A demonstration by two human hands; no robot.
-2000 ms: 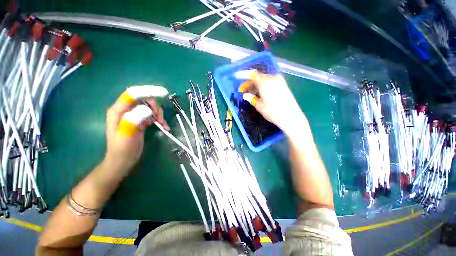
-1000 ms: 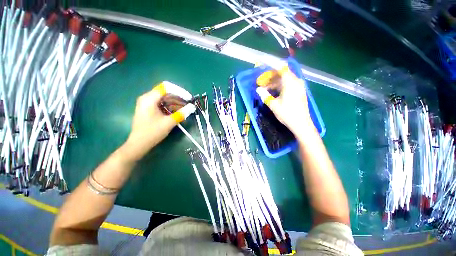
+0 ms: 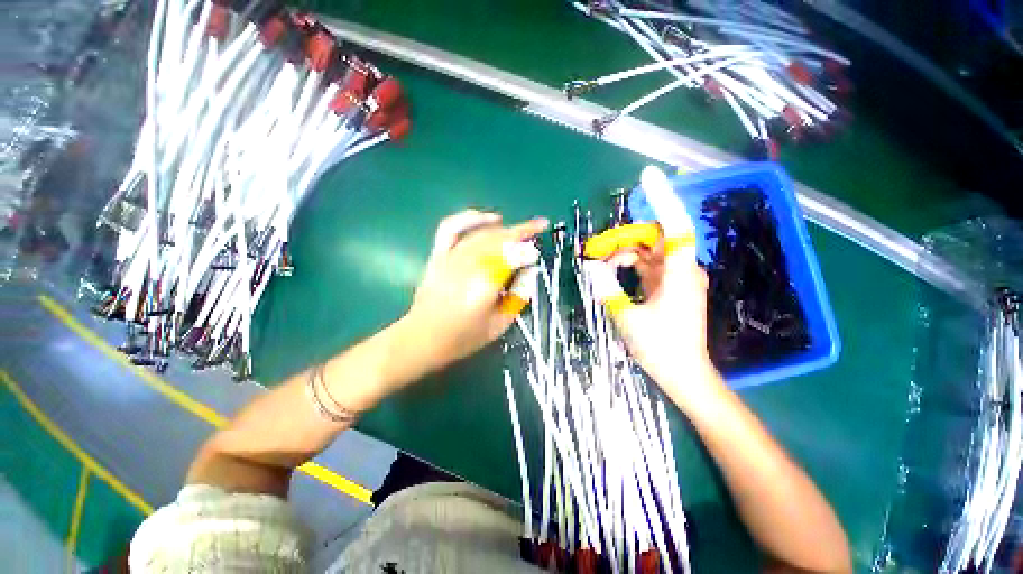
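My left hand [image 3: 477,280], in white and orange finger cots, pinches the dark end of a wire harness left of the centre bundle; its fingers hide most of the grip. My right hand [image 3: 667,297] is just right of it, between bundle and bin, one white-tipped finger raised. Its thumb and finger are pinched together, with a tiny dark black connector housing [image 3: 583,257] at their tips, partly blurred. The hands are apart. The centre bundle of white harnesses [image 3: 611,426] lies below them, dark ends away from me, red connectors near me.
The blue parts bin [image 3: 828,320] with loose black pieces is right of my right hand. A large harness pile [image 3: 230,146] lies left, a smaller one [image 3: 729,67] beyond the pale rail [image 3: 471,81]. More harnesses [image 3: 993,448] are at the far right edge near clear plastic.
My right hand has come out of the blue bin and moved left towards my left hand. The view has shifted, so the bench things appear further right.
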